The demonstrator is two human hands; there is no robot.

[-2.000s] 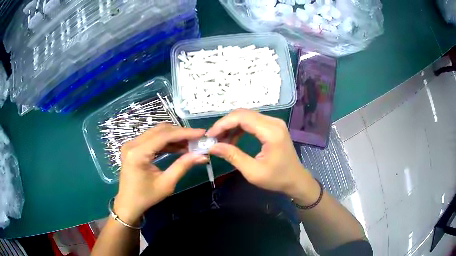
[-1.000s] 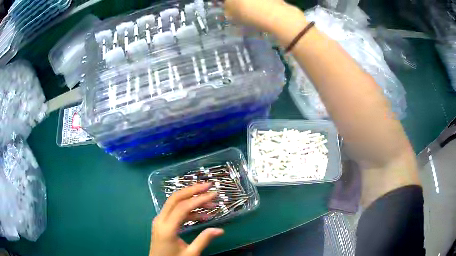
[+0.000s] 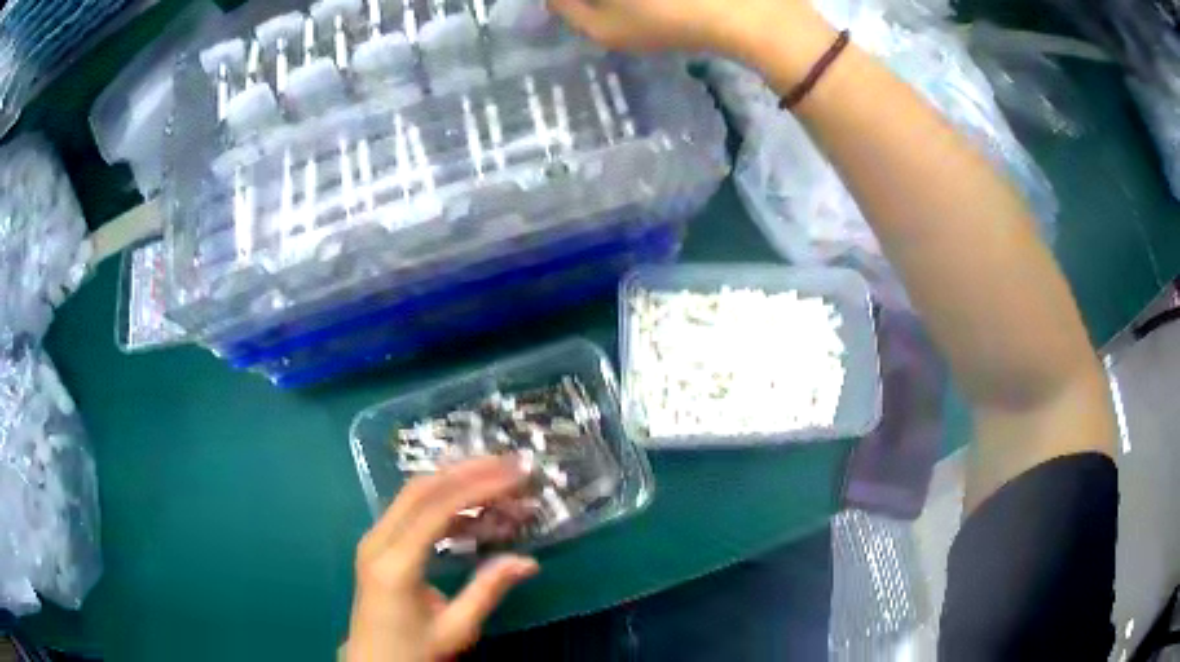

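Observation:
My left hand (image 3: 434, 556) is low over the near left part of the smaller tub (image 3: 375, 433), fingers apart. The tub holds many thin shiny stems (image 3: 569, 440), blurred here. My right hand (image 3: 647, 20) reaches to the top of the stack of blister trays (image 3: 427, 246); its fingertips are partly cut off by the picture's top edge, and I cannot tell what they hold. The top tray shows rows of white pieces (image 3: 362, 175). The larger tub (image 3: 861, 375), full of white sleeves (image 3: 738, 369), stands right of the smaller one.
A bag of caps (image 3: 802, 194) lies behind my right forearm. The phone (image 3: 893, 446) lies partly under that forearm. Crumpled clear bags (image 3: 45, 479) lie at the far left. A ribbed clear tray (image 3: 874, 582) is below the bench edge.
My hands were together holding a small clear-white piece over the bench; they have parted. My right hand went up to the tray stack, my left to the stem tub. The view has shifted left.

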